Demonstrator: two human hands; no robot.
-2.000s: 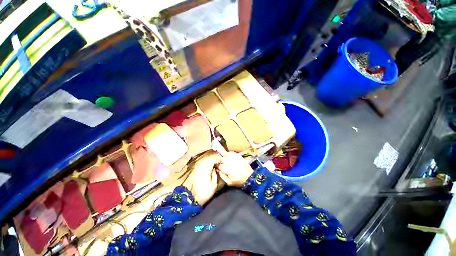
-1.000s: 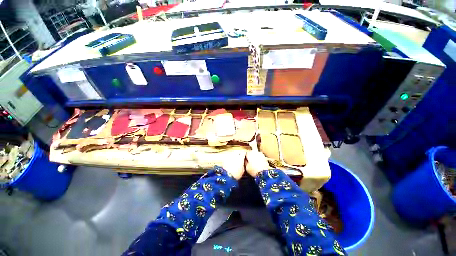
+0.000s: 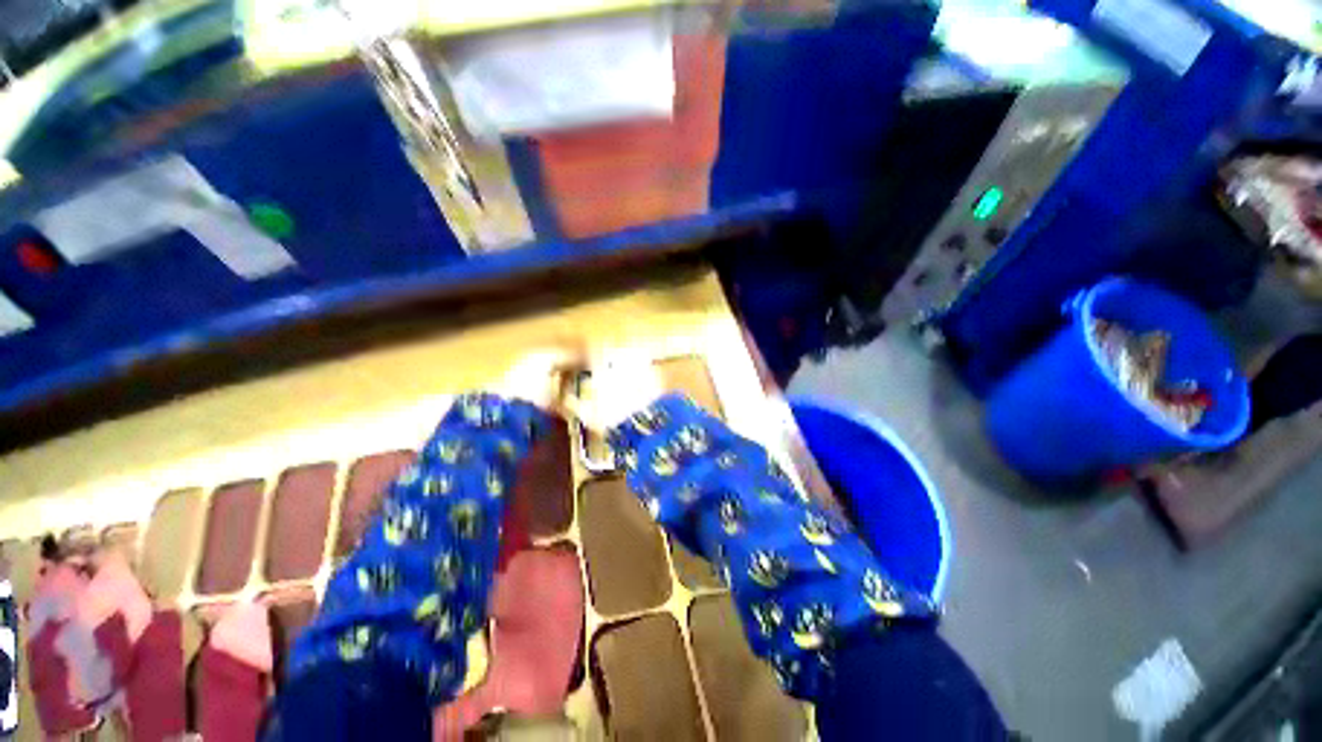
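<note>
The cream-yellow sheet [image 3: 363, 341] lies across the press bed. It has rows of rounded-rectangle openings, brown [image 3: 626, 544] at the right and maroon [image 3: 302, 522] at the left. My left hand [image 3: 539, 380] and my right hand [image 3: 621, 392] are close together over the sheet near its upper right part. Both are blurred, and their fingers cannot be made out. A small pale-edged frame [image 3: 597, 452], perhaps the cutting die, shows just below my right hand. Salmon pieces [image 3: 534, 631] lie below my forearms; red pieces [image 3: 229, 696] lie at the lower left.
The blue press beam [image 3: 334, 297] runs behind the sheet. A blue bin [image 3: 940, 536] stands against the right end of the bed. Another blue bin [image 3: 1066, 413] with scraps stands farther right on the grey floor. A control panel [image 3: 969, 218] with a green light is at the upper right.
My hands have moved from the near edge of the bed to its far side. Plain sheet and a further row of openings now show behind the loose pieces. The view has turned and come closer.
</note>
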